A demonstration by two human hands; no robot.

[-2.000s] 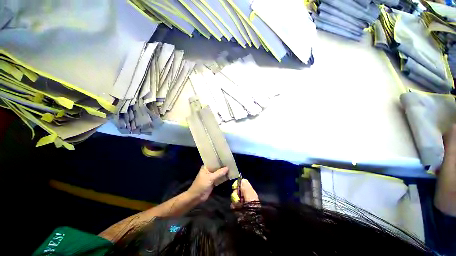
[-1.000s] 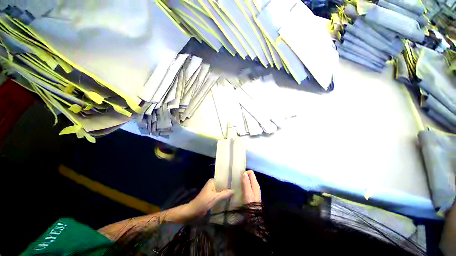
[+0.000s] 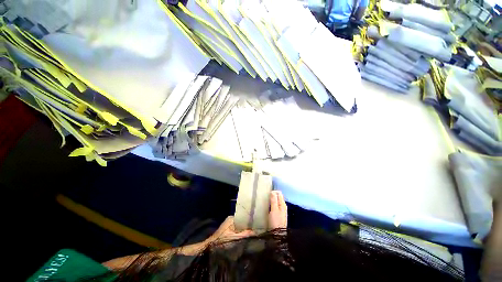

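Observation:
A pale grey-beige zipper strip (image 3: 253, 201) with a dark line down its middle is held upright over the dark gap before the table. My left hand (image 3: 231, 230) grips its lower left side, partly hidden by hair. My right hand (image 3: 278, 210) is at its right edge, fingers along it; the rest of that hand is hidden by hair. No snips show. A dense pile of zipper strips (image 3: 190, 113) lies at the left of the table, and a looser, paler group (image 3: 258, 132) lies beside it.
Large yellow-edged panels (image 3: 104, 77) are stacked at left, with loose yellow tails. Overlapping panels (image 3: 269, 49) fan across the back. Folded bundles (image 3: 393, 55) stand at the back right, and a folded panel (image 3: 473, 184) lies right. Another person's arm (image 3: 491, 253) shows at the right edge.
The strip, tilted two seconds ago, is now upright and a little lower. The snips seen in my right hand two seconds ago no longer show; that hand has moved to the strip's right edge.

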